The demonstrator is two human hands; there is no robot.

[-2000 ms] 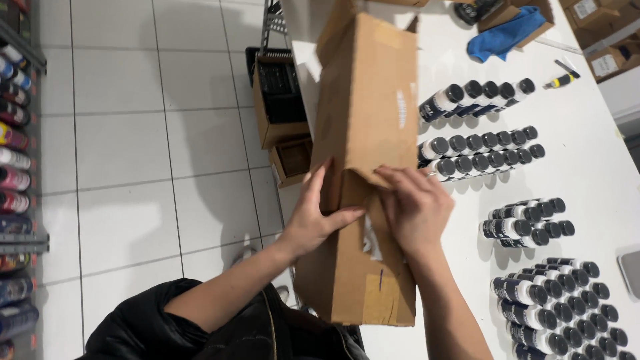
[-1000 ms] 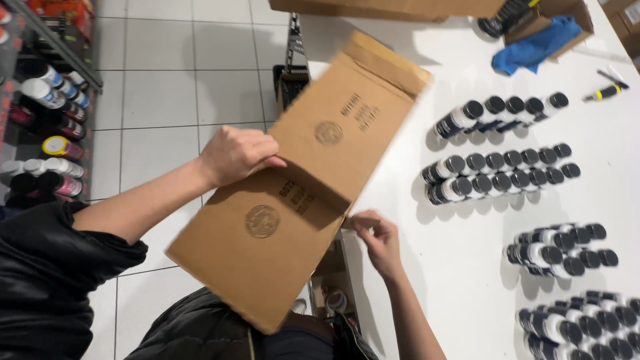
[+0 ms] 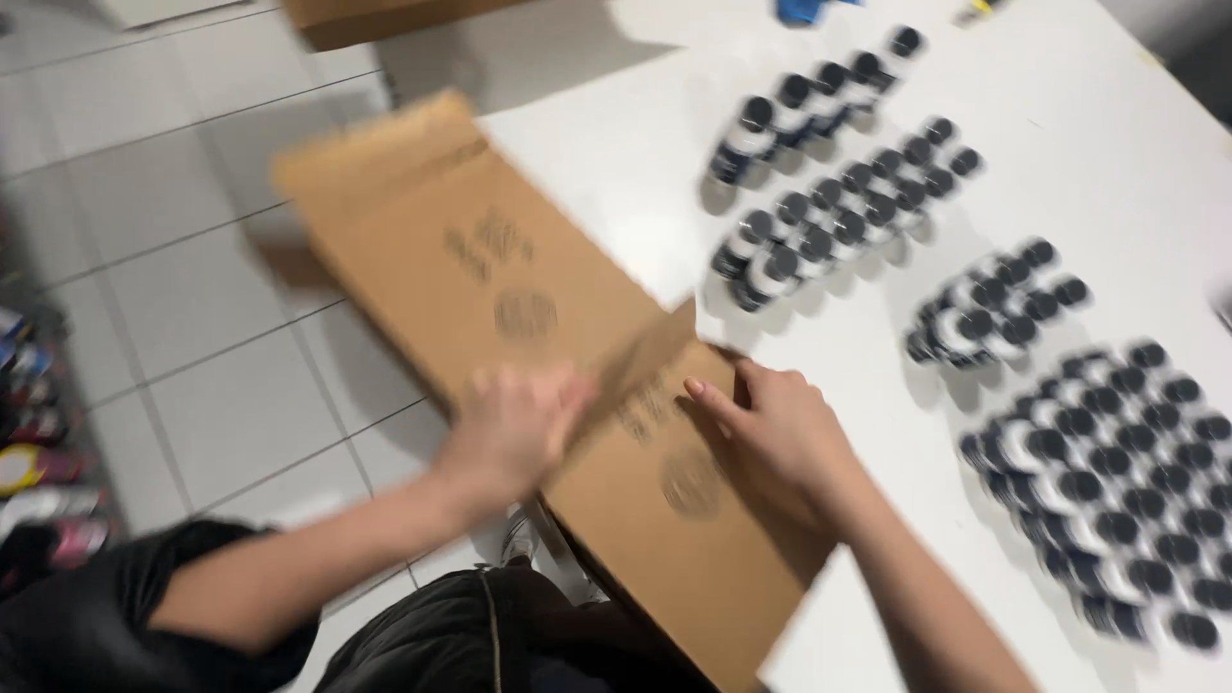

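Observation:
A long, partly flattened cardboard box [image 3: 577, 279] with printed marks slants across the middle of the view, over the table's left edge. An upright flap crosses its middle. My left hand [image 3: 515, 433], blurred, is closed at the box's left edge beside that flap, its fingertips against the cardboard. On the other side my right hand [image 3: 784, 433] grips the box's right edge, thumb on the printed face and the other fingers partly hidden.
Rows of dark-capped bottles [image 3: 847, 221] stand on the white table [image 3: 885, 597], with a larger block of them [image 3: 1116, 481] at the lower right. Another cardboard box [image 3: 404, 19] lies at the top. Bottles on a shelf [image 3: 48, 472] show at the far left, beyond the tiled floor.
The box has turned, its far end now pointing to the upper left. My right hand has moved onto its right edge. Two seconds ago the box stood more upright in view, its printed face unseen.

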